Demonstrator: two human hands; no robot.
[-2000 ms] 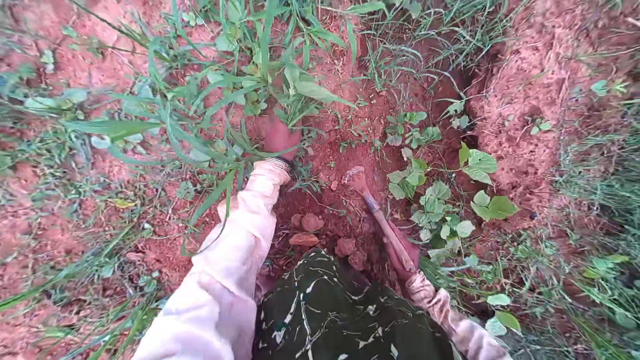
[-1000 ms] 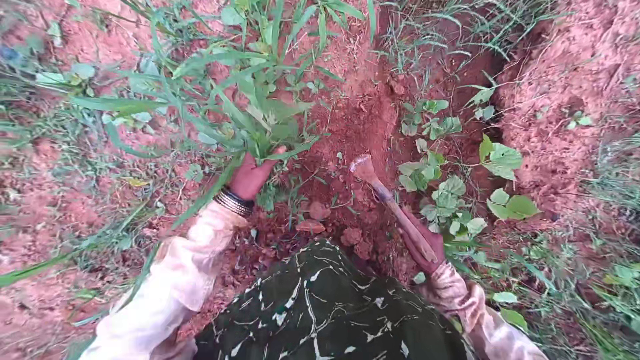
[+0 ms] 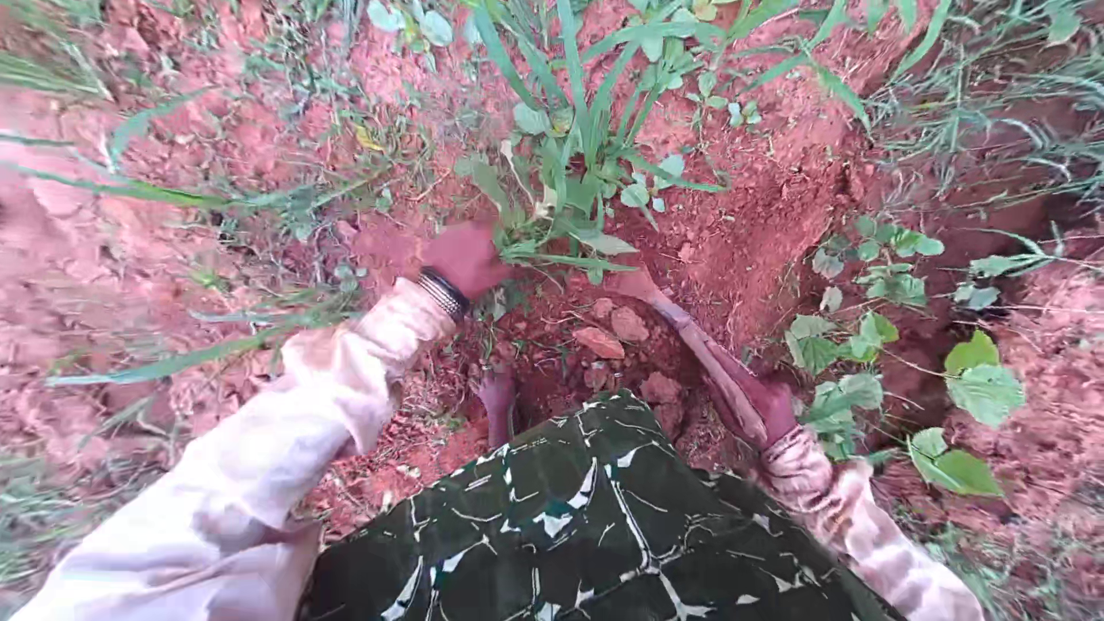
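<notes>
My left hand [image 3: 470, 259], with bangles at the wrist, is closed around the base of a leafy green weed [image 3: 573, 194] rooted in red soil; leaves hide some of the fingers. My right hand [image 3: 770, 410] grips the wooden handle of a small hand hoe [image 3: 711, 354]. Its worn metal blade [image 3: 634, 283] points up and left and touches the soil just right of the weed's base, partly behind leaves. Reddish clods [image 3: 628, 323] lie between the two hands, below the blade.
A bare foot [image 3: 496, 392] shows beside dark patterned cloth [image 3: 561, 526] over my lap. Broad-leaved plants [image 3: 987, 395] grow at the right by a furrow. Long grass blades [image 3: 164, 362] spread at the left, and more grass [image 3: 975, 129] stands at the upper right.
The hoe blade has moved left, close to my left hand and the weed's base; a second ago it was farther right over soil. The view has shifted.
</notes>
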